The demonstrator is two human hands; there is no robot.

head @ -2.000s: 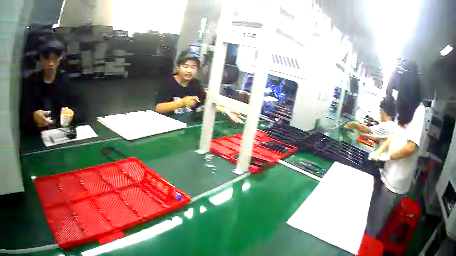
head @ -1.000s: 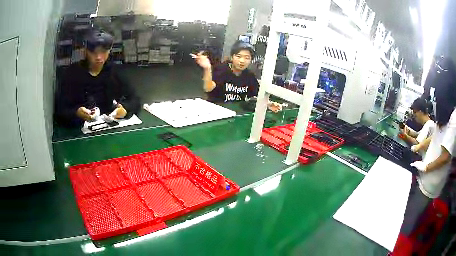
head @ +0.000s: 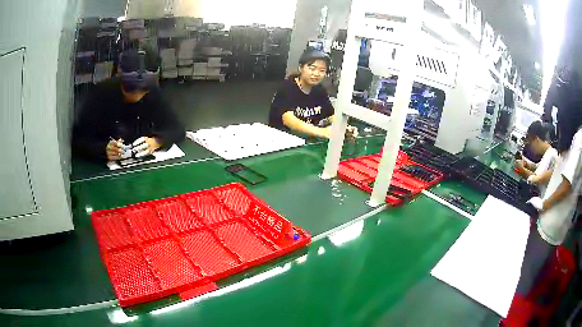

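Neither of my hands is in the picture. Nearest in front of me, an empty red mesh tray (head: 191, 246) with several compartments and a Chinese label lies on the glossy green surface (head: 357, 274). A small blue spot shows at its right corner. A thin dark phone middle frame (head: 246, 174) lies flat behind the tray. A large white sheet (head: 488, 255) lies at the right edge of the bench.
A second red tray (head: 360, 171) with dark frames lies around white posts (head: 384, 159). Black trays (head: 485, 179) stand behind it. Two people (head: 131, 121) (head: 306, 102) sit opposite, with a white tray (head: 246, 141) between them. People in white and a red stool (head: 542, 287) are at right.
The view has turned left, so things sit further right than at first. The person opposite in the middle has lowered a raised hand. The person at left has bent the head down.
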